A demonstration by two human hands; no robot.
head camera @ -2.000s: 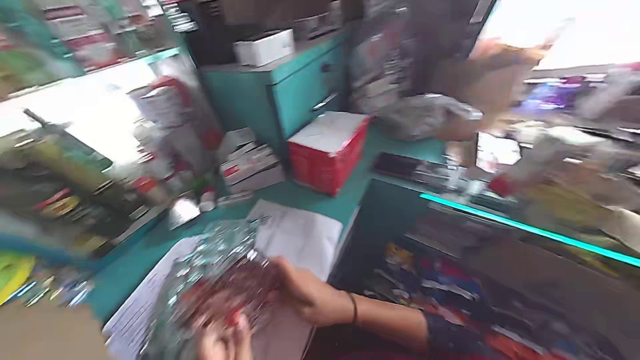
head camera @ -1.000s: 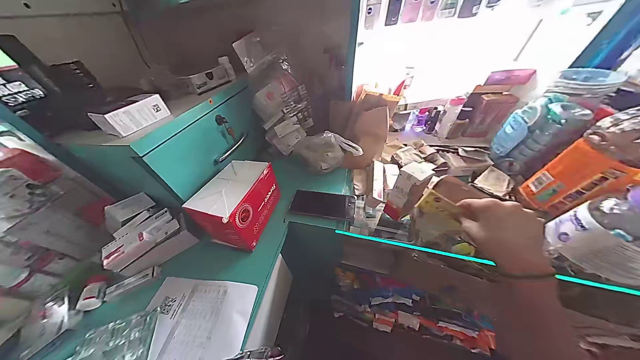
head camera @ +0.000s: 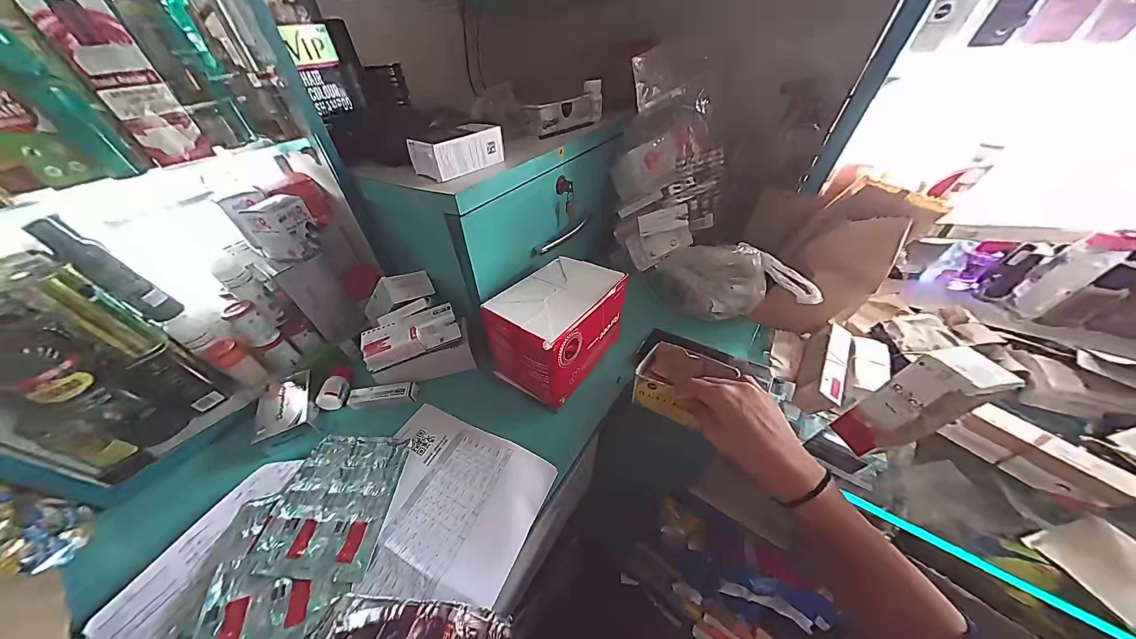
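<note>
My right hand, with a dark band at the wrist, grips the near edge of a small yellow cardboard box with an open top. The box is right of a red and white carton, above the teal counter's edge. My left hand is not in view. Clear blister packs with red patches lie at the lower left on printed papers. At the bottom edge shows a shiny dark red foil-like item; what holds it, if anything, is hidden.
A teal drawer cabinet stands behind the carton. Small medicine boxes and a knotted plastic bag sit on the counter. At the right, loose cartons are piled behind a glass edge. A glass display case is at the left.
One second ago my right hand was over the carton pile at the right, at a yellow box; now it is left of the pile with the box. The view has turned left.
</note>
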